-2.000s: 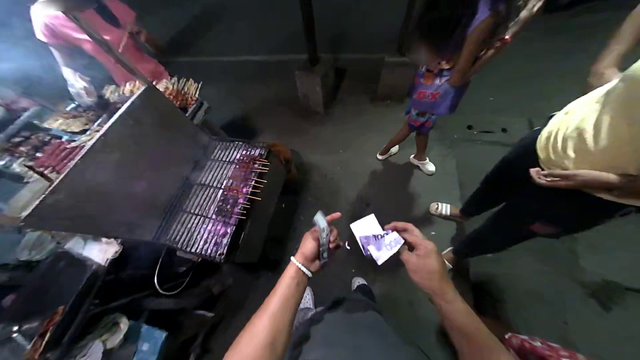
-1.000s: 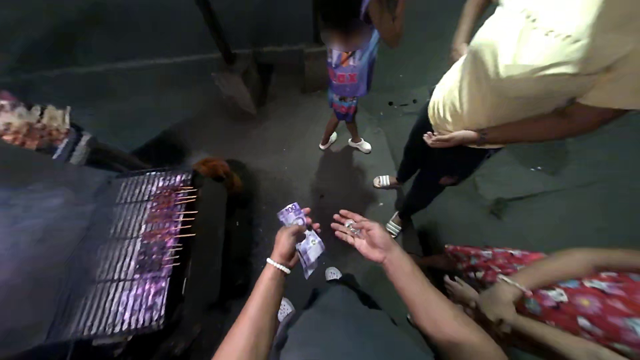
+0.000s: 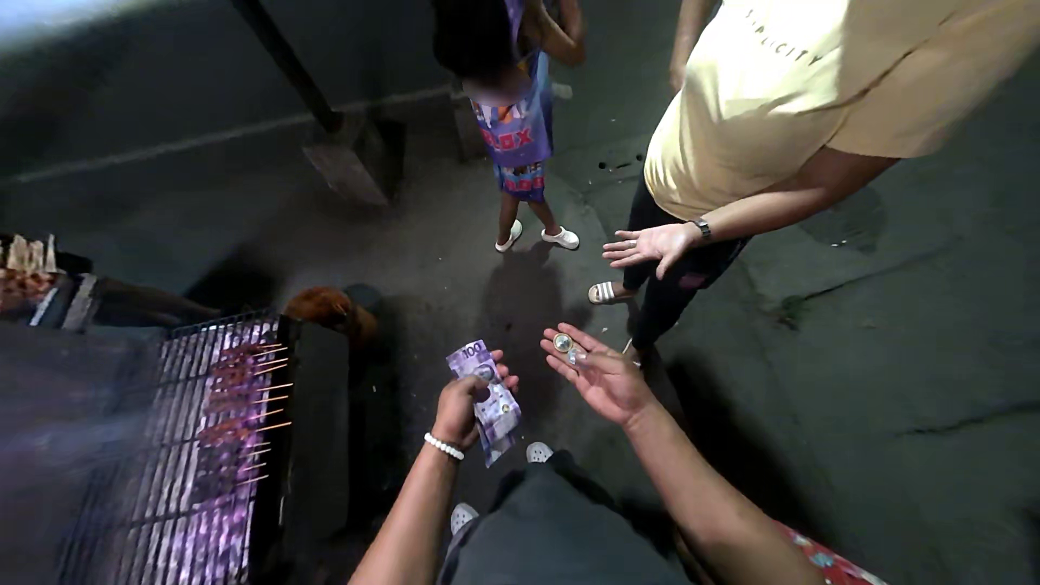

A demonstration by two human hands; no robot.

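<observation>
Purple banknotes [image 3: 497, 410] are pinched between the thumb and fingers of my left hand [image 3: 463, 406], which wears a white bead bracelet [image 3: 444, 446]. To its right, my right hand [image 3: 609, 382] is turned palm up, with coins [image 3: 562, 343] lying on the fingers and the thumb resting against them. One coin has a gold-coloured rim and a silver-coloured middle. Just beyond it, a person in a yellow shirt [image 3: 747, 114] holds out an upturned hand [image 3: 650, 245] with a watch on the wrist. That hand does not touch mine.
At the left, meat skewers [image 3: 236, 390] lie on a charcoal grill grate [image 3: 175, 439]. A brown animal [image 3: 329, 309] is beside the grill. Another person in a purple outfit [image 3: 516, 130] stands ahead, near a post on a concrete block [image 3: 349, 162]. Red floral cloth [image 3: 829, 561] shows at lower right.
Two seconds ago my right hand held banknotes; now it bears coins and the banknotes are in my left hand. The yellow-shirted person's hand is extended further toward mine. The view has swung right.
</observation>
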